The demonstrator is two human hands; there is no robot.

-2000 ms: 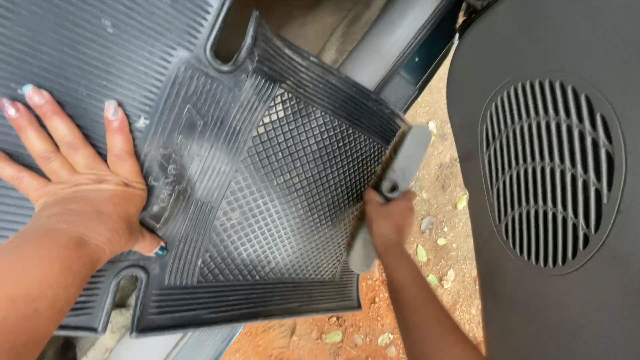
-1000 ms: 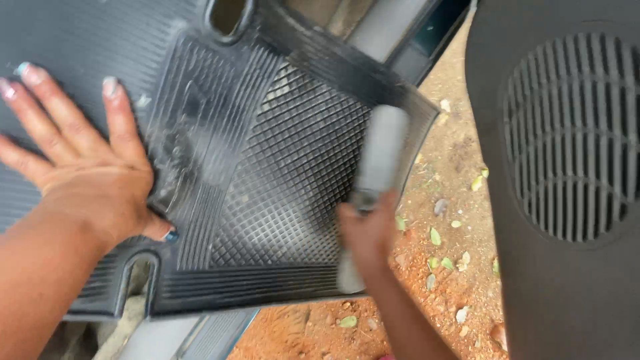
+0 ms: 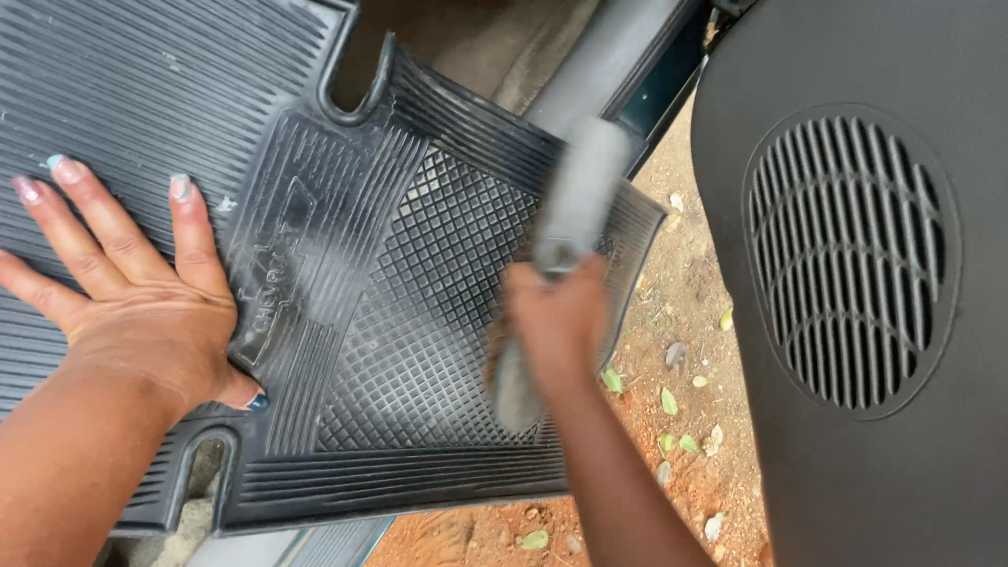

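Note:
A black ribbed rubber car floor mat (image 3: 441, 299) hangs out over the door sill, its outer part a raised diamond grid with pale dust on it. My left hand (image 3: 142, 315) lies flat on the ribbed part of the mat, fingers spread, holding nothing. Over the outer end of the grid, my right hand (image 3: 559, 323) grips a grey brush (image 3: 587, 173) by its middle. The brush is blurred, and its brown bristles face the mat on the left side.
At the right is a black car door panel with an oval speaker grille (image 3: 850, 260). A grey door sill (image 3: 606, 55) runs behind the mat. Below lies reddish, sandy ground (image 3: 685, 315) with scattered leaves. Two slots are cut into the mat's edges.
My right hand has kept hold of the brush and shifted across the mat's outer end, while the outer edge of the mat has flexed. My left hand has stayed pressed on the mat.

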